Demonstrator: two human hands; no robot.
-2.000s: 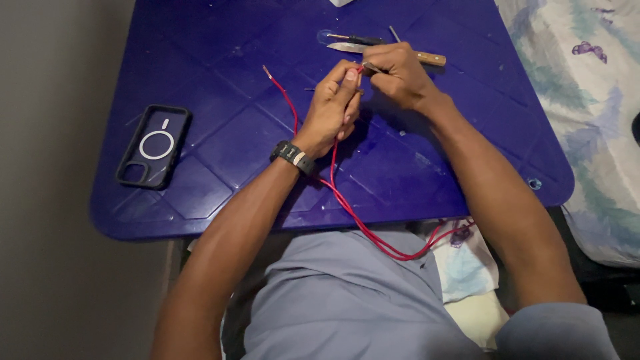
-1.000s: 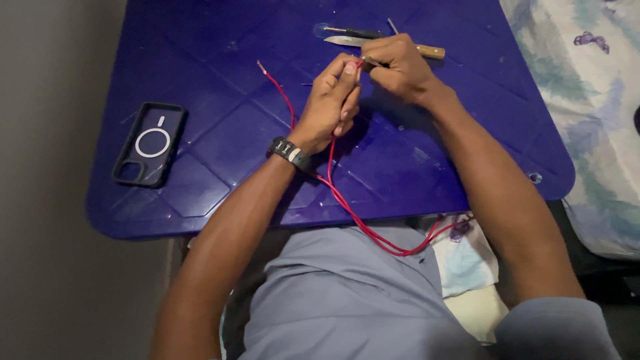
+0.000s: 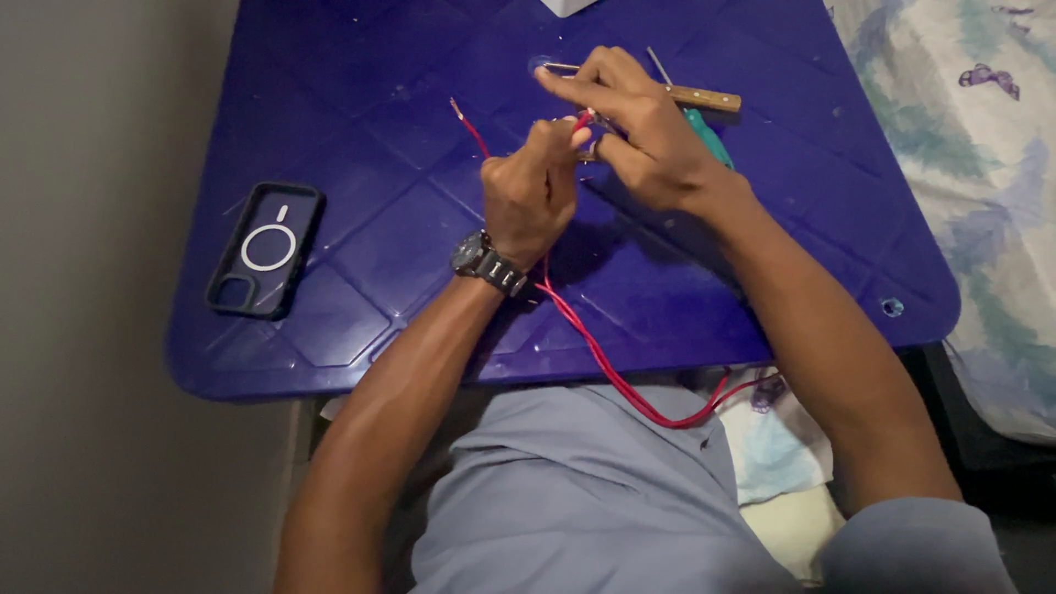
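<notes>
My left hand (image 3: 532, 186), wearing a black watch, pinches a red cable (image 3: 606, 367) near an end that points up toward my right hand. My right hand (image 3: 648, 124) meets it there, index finger extended to the left; a slim metal tool (image 3: 608, 125) shows between its fingers, partly hidden. A teal handle (image 3: 708, 139) shows beside the right hand; whether it belongs to that tool I cannot tell. Another cable end, with bare strands (image 3: 456, 107), sticks up left of my left hand. The cable loops down over the table edge across my lap.
On the blue plastic table (image 3: 355, 330) lie a phone case (image 3: 305, 239) with a white ring at left, a wooden knife handle (image 3: 705, 97), a thin metal rod (image 3: 658, 66) and a slim tool (image 3: 561, 66) beyond my right hand. Patterned fabric (image 3: 990, 206) is at right.
My left hand has turned so its back faces up more. The right index finger now extends leftward, and a teal handle shows beside the right hand.
</notes>
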